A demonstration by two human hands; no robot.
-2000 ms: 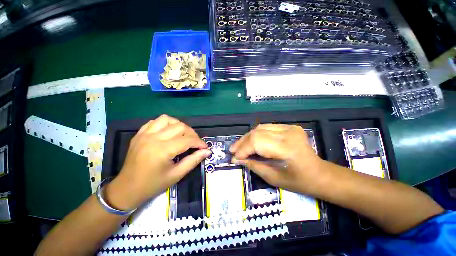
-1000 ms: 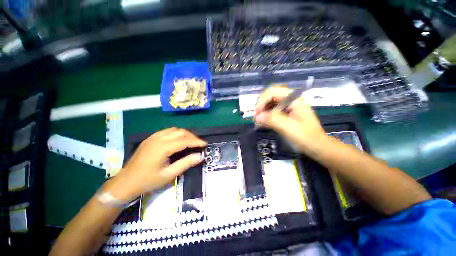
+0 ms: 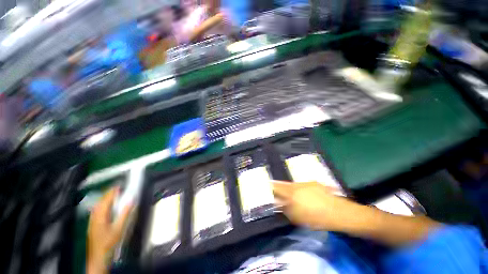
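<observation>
Strong blur covers the view. The black phone tray (image 3: 184, 208) lies in front of me, with open phones side by side, each showing a pale battery. My right hand (image 3: 307, 206) is over the right part of the tray, its fingertips pointing left beside the battery of one phone (image 3: 256, 188); whether it holds the tweezers I cannot tell. My left hand (image 3: 107, 227) is left of the tray, thumb and fingers apart, near a white strip (image 3: 135, 184). I see nothing held in it. Two more phones (image 3: 210, 206) (image 3: 165, 219) lie uncovered between my hands.
The blue bin (image 3: 187, 139) with cream scraps stands behind the tray. Clear blister trays (image 3: 257, 96) and a white sheet (image 3: 278, 128) lie behind and right. A dark tray (image 3: 40, 214) is at far left. Blurred people in blue are beyond the bench. A white object (image 3: 283, 263) is at the bottom.
The view has swung and tilted. My left hand has left the phone and moved to the left of the tray. My right hand has moved down over the phones. The toothed strips no longer show across the phones.
</observation>
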